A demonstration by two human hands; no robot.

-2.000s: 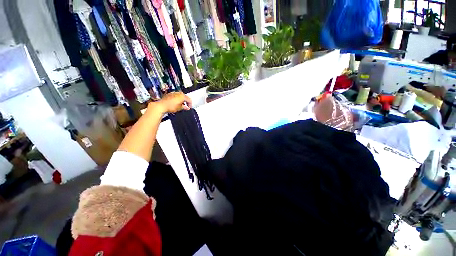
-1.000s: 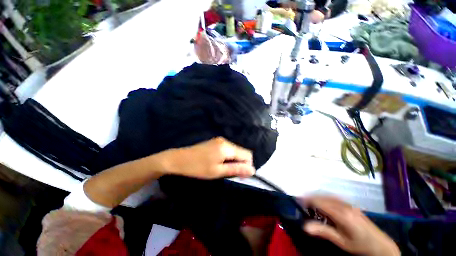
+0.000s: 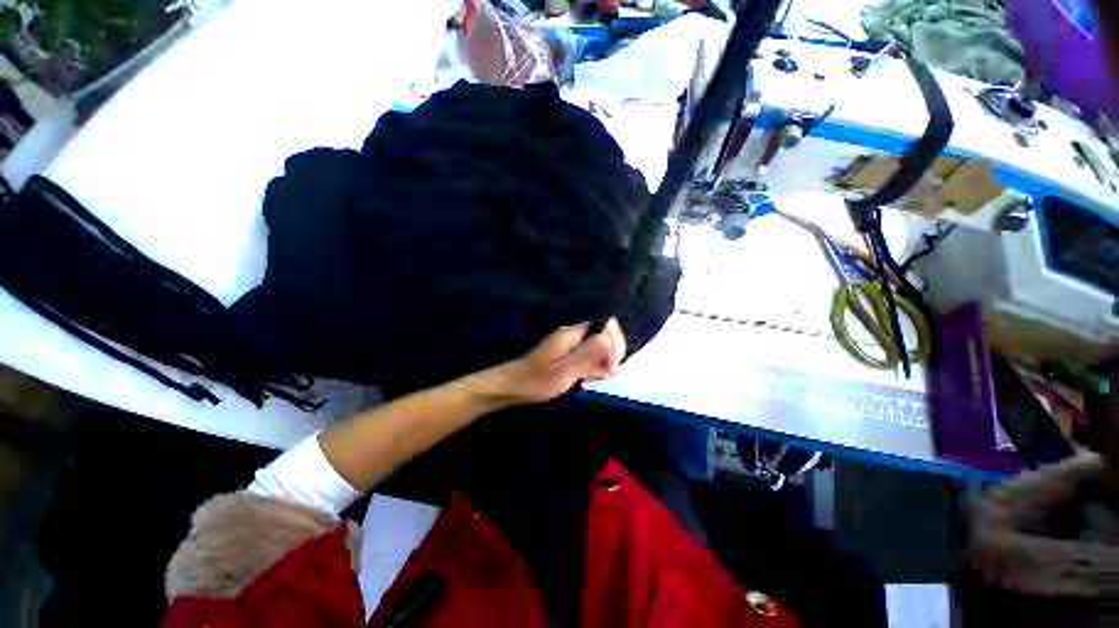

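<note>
A large bunched black garment [image 3: 454, 233] lies on the white table in front of me. My left hand [image 3: 567, 363] is at its near right edge, fingers closed on a black strip [image 3: 706, 117]. The strip runs from my fingers up past the needle area and out at the top edge. My right hand is not in view; only its furry cuff shows at the right edge. A bundle of black ties [image 3: 104, 288] lies over the left table edge.
The white sewing machine [image 3: 847, 104] stands behind and right of the garment. Yellow-handled shears [image 3: 865, 321] lie right of the needle area, with a purple box [image 3: 966, 386] beyond. A marked ruler [image 3: 847, 402] runs along the front edge.
The ties once held up by my left hand lie on the table. My left hand has moved to the garment's near edge. My right hand has left view, and the strip now stretches upward.
</note>
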